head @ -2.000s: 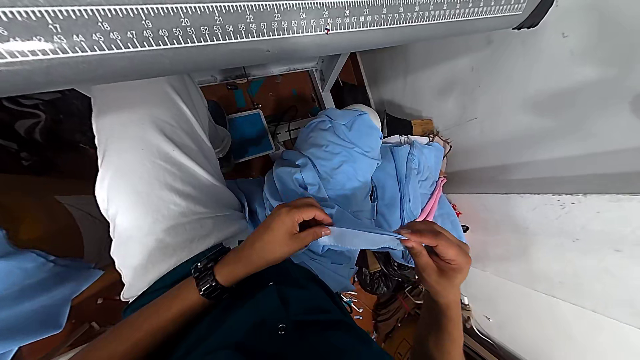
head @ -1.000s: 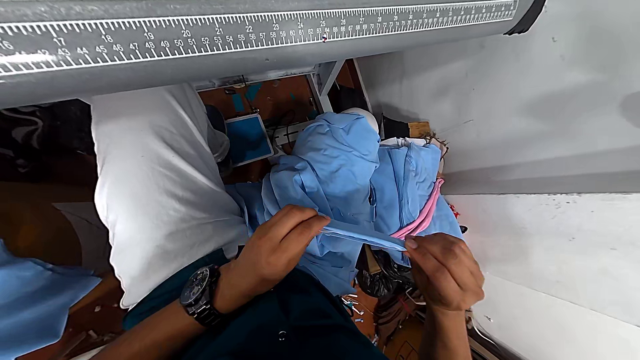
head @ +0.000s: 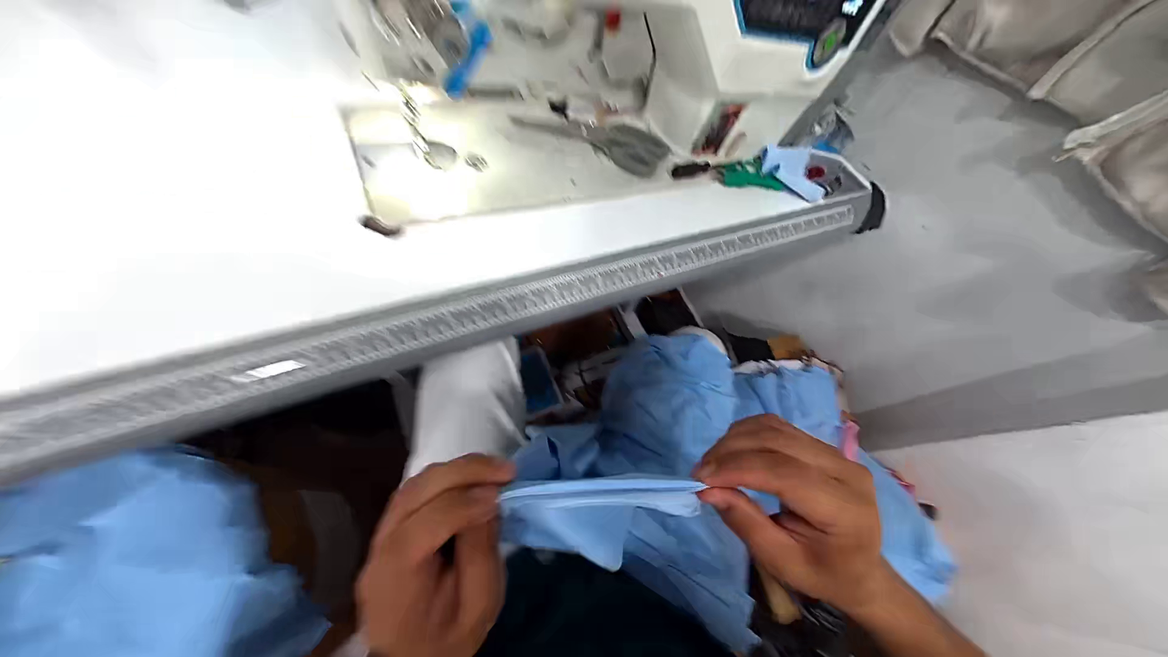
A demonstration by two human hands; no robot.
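Observation:
Between my hands a folded light blue fabric strip (head: 602,494) is stretched below the table edge. My left hand (head: 443,547) pinches its left end between thumb and fingers. The right end is pinched by the thumb and forefinger of my right hand (head: 798,511). A pointed flap of the blue cloth hangs from the strip's middle. Behind and beneath it lies a heap of light blue fabric (head: 671,392), partly hidden by my right hand.
A white sewing table has a measuring scale (head: 547,294) along its front edge. The sewing machine (head: 748,55) stands on it, with green-handled snips (head: 750,174) near the right corner. More blue fabric (head: 137,557) hangs at lower left; a grey wall (head: 985,274) is at right.
The view has swung up, bringing the tabletop and machine into sight. Both hands still hold the strip's ends, now nearer the table edge in the picture, and a pointed flap shows below it.

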